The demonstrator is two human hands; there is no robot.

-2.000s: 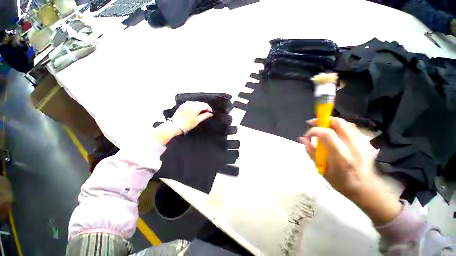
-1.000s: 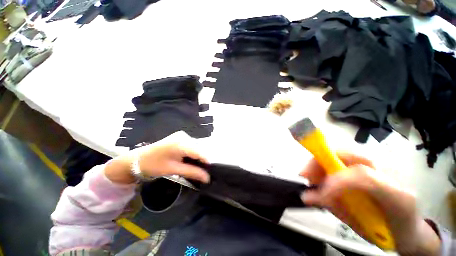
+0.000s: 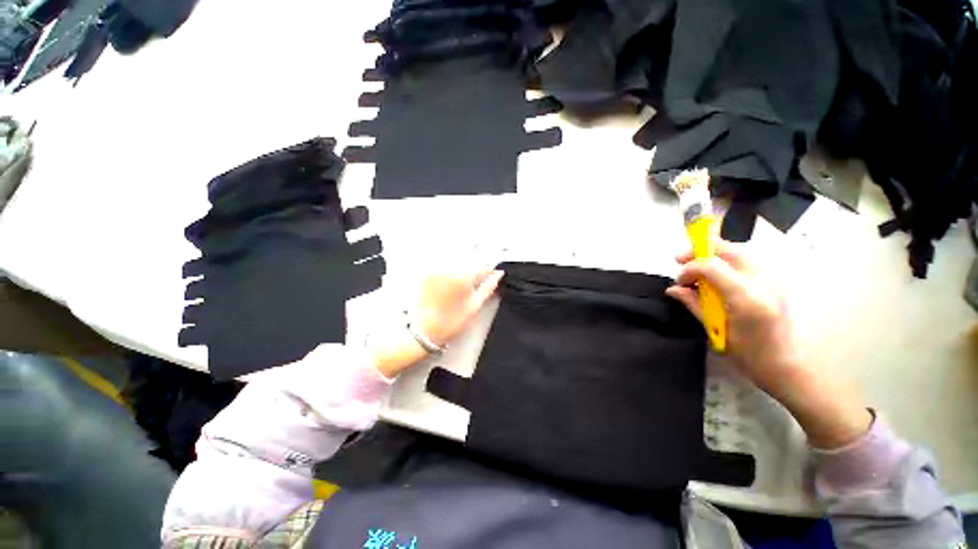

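Observation:
A black tabbed panel (image 3: 590, 375) lies flat at the table's near edge, its top edge away from me and a tab at each side. My left hand (image 3: 456, 306) rests at its upper left corner, fingertips on the edge. My right hand (image 3: 740, 311) holds the glue brush (image 3: 705, 257) by its yellow handle, bristles up, with fingertips at the panel's upper right corner. The bristles do not touch the panel. A stack of tabbed panels (image 3: 279, 268) lies at left, and another stack (image 3: 445, 129) lies further away at centre.
A large untidy heap of black cut pieces (image 3: 751, 86) lies at upper right, with narrow black strips (image 3: 917, 204) beside it. More dark pieces (image 3: 145, 21) lie at the far left. The white table's edge (image 3: 80, 316) curves at lower left, with the floor beyond it.
The panel was held up by both hands at the near edge and now lies flat. Both hands have moved further forward. The brush has turned more upright. The view has shifted towards the near edge.

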